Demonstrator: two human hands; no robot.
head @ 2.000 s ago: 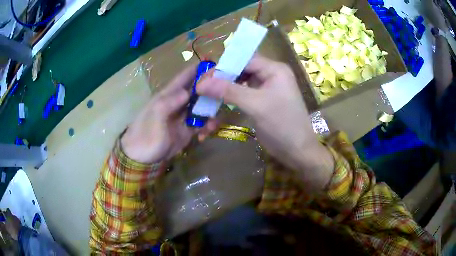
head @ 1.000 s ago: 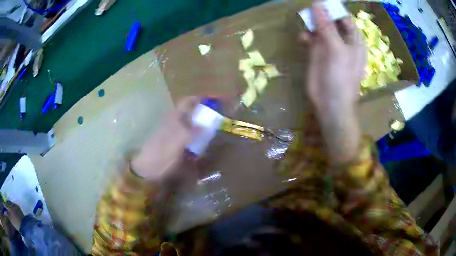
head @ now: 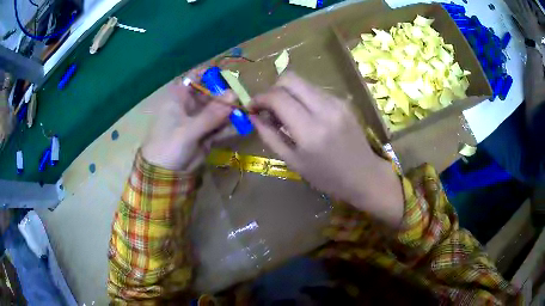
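My left hand (head: 176, 128) holds a blue battery cell (head: 241, 122) tilted in front of me, with thin leads running over its upper end. My right hand (head: 325, 143) is at the cell's right side, its fingertips pinching a pale yellow pad (head: 238, 87) against or close beside the cell; contact is hard to tell. A gold film part (head: 263, 164) with thin wires lies on the cardboard mat (head: 239, 203) just below the hands. A loose yellow pad (head: 282, 61) lies above them.
An open cardboard tray (head: 439, 112) of yellow pads stands at right, with a pile of blue cells (head: 484, 48) beyond it. A green surface (head: 134, 66) at upper left carries scattered blue cells. Another person's sleeve (head: 36, 263) shows at lower left.
The white strip left the hands, and a yellow pad is now in my right fingers. My right hand came back from the tray side to the cell. Items on the green surface shifted left and down.
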